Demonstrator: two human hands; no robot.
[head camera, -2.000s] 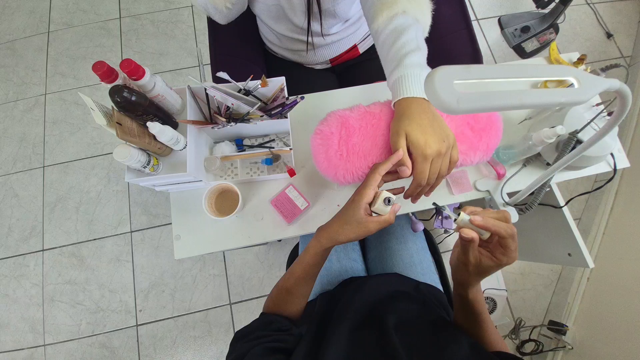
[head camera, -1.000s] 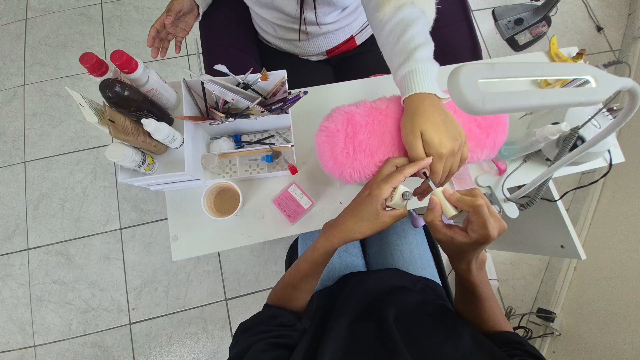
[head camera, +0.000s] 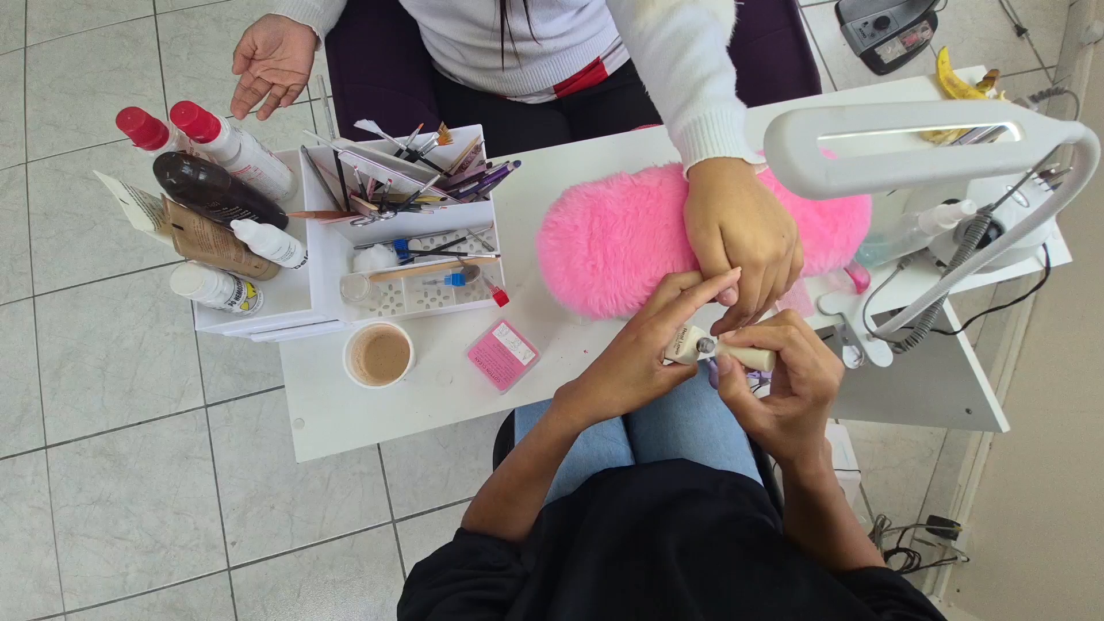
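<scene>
My left hand (head camera: 634, 354) holds a cream nail polish bottle (head camera: 684, 343) in its palm side, while its thumb side and extended fingers touch the fingers of another person's hand (head camera: 743, 233). That hand lies palm down over a pink fluffy cushion (head camera: 612, 241). In my right hand (head camera: 789, 371) is the bottle's cream cap (head camera: 746, 356), held sideways with its inner end at the open neck of the bottle. The cap's brush is hidden. Both my hands are just past the table's near edge, below the cushion.
A white organizer (head camera: 319, 250) holds brushes, tools and several bottles. Near it stand a cup of brown liquid (head camera: 379, 354) and a pink box (head camera: 503, 354). A white lamp (head camera: 897, 151) arches over the right side, beside a clear spray bottle (head camera: 914, 228). The person's other hand (head camera: 274, 65) hangs beyond the bottles.
One second ago my right hand held the cap up at the other person's fingers; now it is at the bottle neck. The person's free hand, out of view two seconds ago, shows at the upper left.
</scene>
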